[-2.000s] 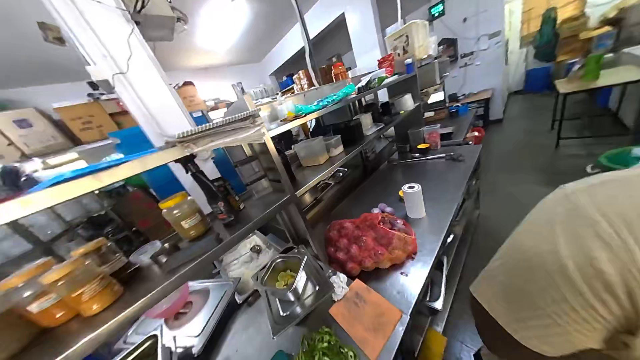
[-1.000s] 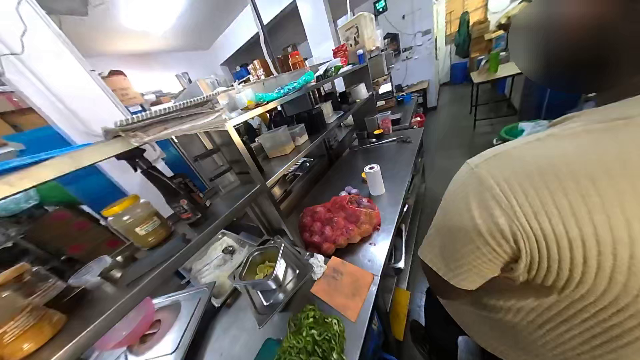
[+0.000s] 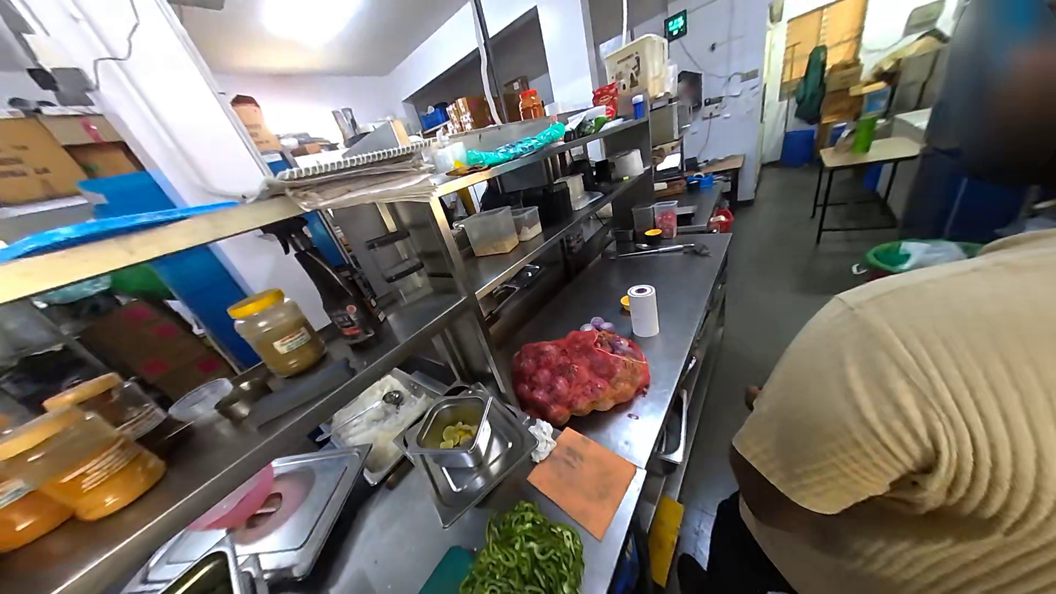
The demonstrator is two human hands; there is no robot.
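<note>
Neither my left hand nor my right hand shows in the head view, so what they hold cannot be seen. At the bottom of the steel counter lies a heap of sliced green peppers (image 3: 525, 551), partly on a green board (image 3: 450, 571). An orange cloth or sheet (image 3: 582, 478) lies above it, beside a crumpled white tissue (image 3: 542, 440). Farther up rests a red mesh bag of onions (image 3: 577, 375), with a white paper roll (image 3: 643, 311) behind it. Left of the cloth, a steel container with sliced pieces (image 3: 455, 435) stands in a larger steel pan (image 3: 495, 478).
A person in a beige shirt (image 3: 916, 404) stands close at the right. Steel shelves (image 3: 388, 338) with yellow-lidded jars (image 3: 279, 334) run along the left. A steel lidded pan (image 3: 309, 503) sits at lower left. A green bin (image 3: 916, 257) stands behind the person.
The person in the beige shirt has moved farther into view from the right since two seconds ago, and sits slightly farther right now than one second ago. The counter's things look unmoved.
</note>
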